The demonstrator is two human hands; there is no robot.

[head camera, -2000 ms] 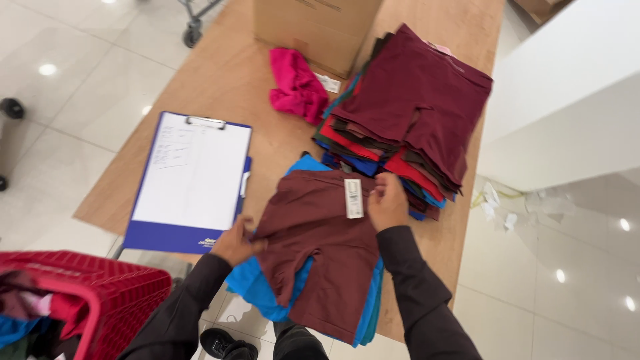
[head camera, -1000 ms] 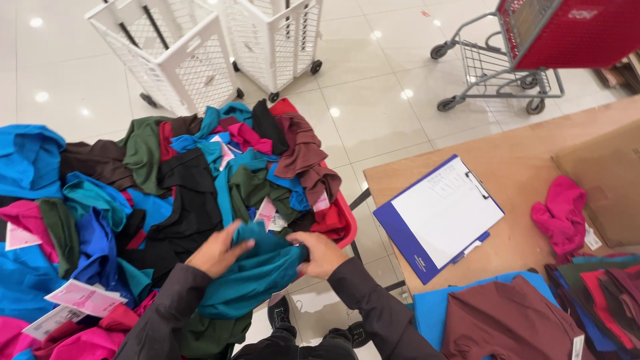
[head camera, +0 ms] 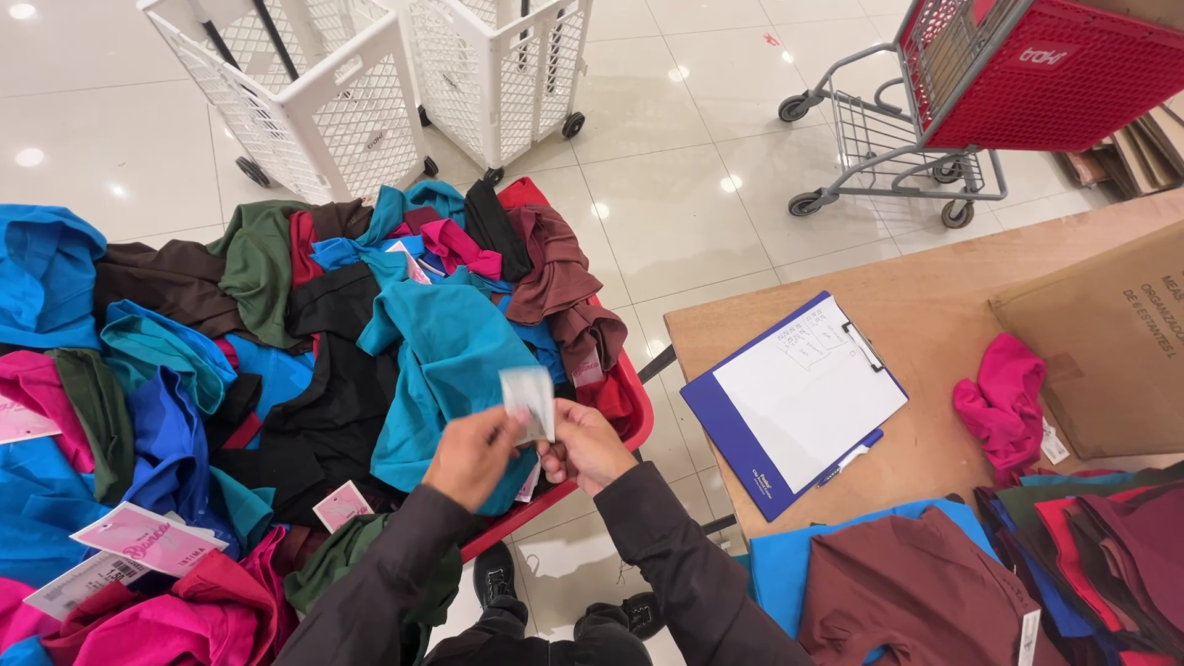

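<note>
My left hand (head camera: 474, 455) and my right hand (head camera: 585, 446) pinch a small white label (head camera: 528, 400) between them, at the near right part of a red basket (head camera: 638, 407). Beneath and behind the label lies a teal garment (head camera: 444, 361), spread over a heap of mixed garments. Whether the label is attached to that garment cannot be told. Pink-and-white hang tags (head camera: 146, 539) show among the clothes. To the right, a blue clipboard (head camera: 754, 472) with a written sheet and a pen (head camera: 849, 457) lies on a wooden table (head camera: 740, 324).
Folded garments (head camera: 911, 583) are piled at the table's near side. A pink garment (head camera: 1004, 402) lies by a cardboard box (head camera: 1101, 342). Beyond the basket stand white wheeled crates (head camera: 347, 111); a red shopping cart (head camera: 1036, 83) is at the upper right.
The teal garment, held in both my hands a second ago, now lies on the heap, and my hands hold a white label. Earlier my hands were on a brown garment at the table; the view has swung left.
</note>
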